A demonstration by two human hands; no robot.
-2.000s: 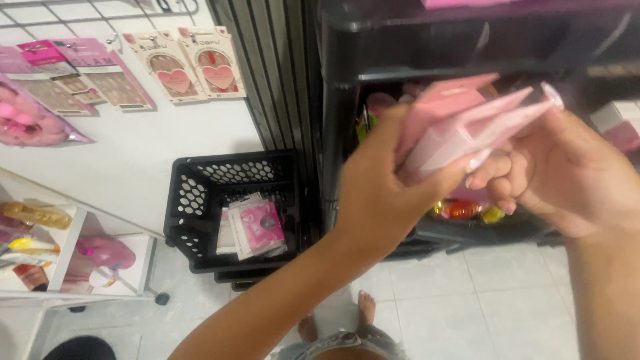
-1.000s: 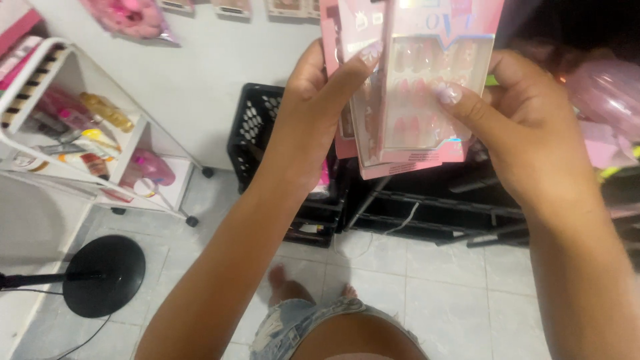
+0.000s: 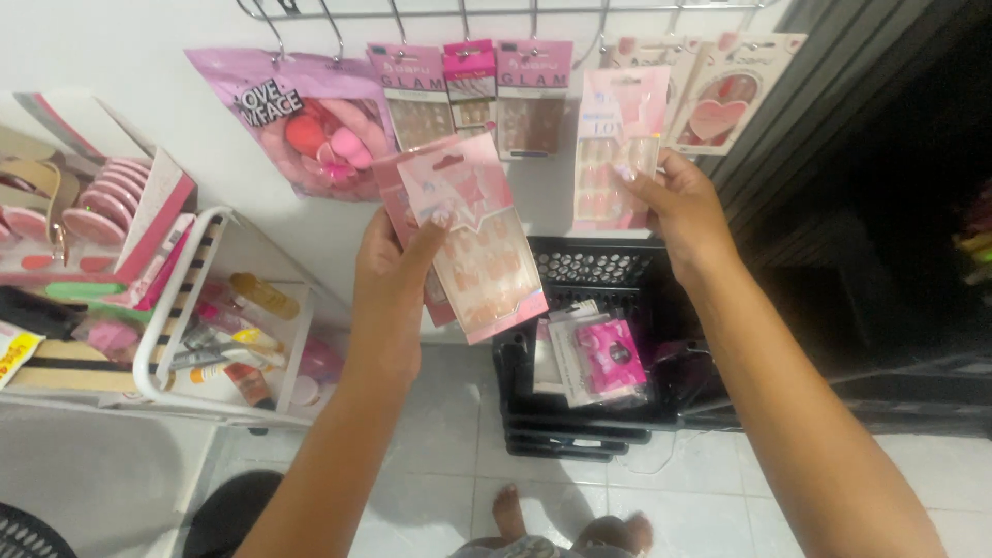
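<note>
My left hand (image 3: 395, 271) grips overlapping pink packs of press-on nails (image 3: 488, 256), tilted, with the thumb across the front pack. One similar pack (image 3: 616, 155) is upright in my right hand (image 3: 682, 209), thumb on its front, just below the wire rack (image 3: 535, 11) and overlapping a hanging cream pack. From the rack's hooks hang pink nail packs (image 3: 535, 101), a narrow magenta pack (image 3: 471, 85), cream packs with heart windows (image 3: 725, 101) and a purple bag of pink and red sponges (image 3: 310, 132). Whether the right-hand pack touches a hook, I cannot tell.
Below my hands a black perforated plastic basket (image 3: 593, 263) holds several flat packages (image 3: 608, 356). At left is a white trolley (image 3: 178, 310) with cosmetics, tubes and a display box of round pink compacts (image 3: 108, 201). Black shelving (image 3: 876, 310) stands at right. Bare feet are on the tiled floor.
The packs that both hands held together are now split between them, with one apart in my right hand. The view has swung onto the wire rack.
</note>
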